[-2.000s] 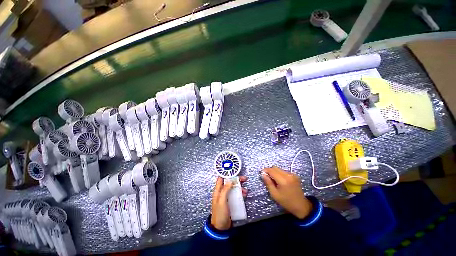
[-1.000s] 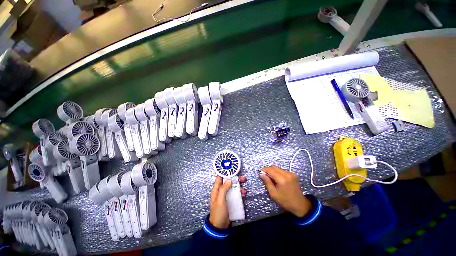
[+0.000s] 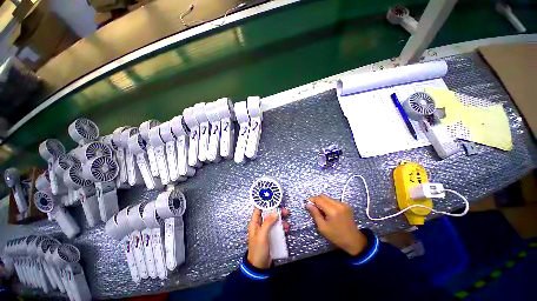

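Note:
A white handheld fan (image 3: 266, 194) with a round grille and a dark blue centre is in my left hand (image 3: 260, 236), head pointing away from me. My left fingers wrap its flat handle. My right hand (image 3: 337, 222) is just right of the fan, not touching it, with thumb and index finger pinched on the small tip of the white charging cable (image 3: 368, 206). The cable runs right to a white adapter (image 3: 434, 190) on the yellow socket block (image 3: 410, 176).
Rows of white fans (image 3: 171, 147) lean together at left. A small dark metallic item (image 3: 330, 156) lies mid-bench. Paper sheets (image 3: 372, 126), a blue pen (image 3: 404, 116), a single fan (image 3: 421, 104) and yellow paper (image 3: 489, 124) lie at right. A green conveyor (image 3: 306, 44) runs behind.
A fan on the conveyor has moved right. The held fan's head has shifted very slightly left. My right hand has hardly moved.

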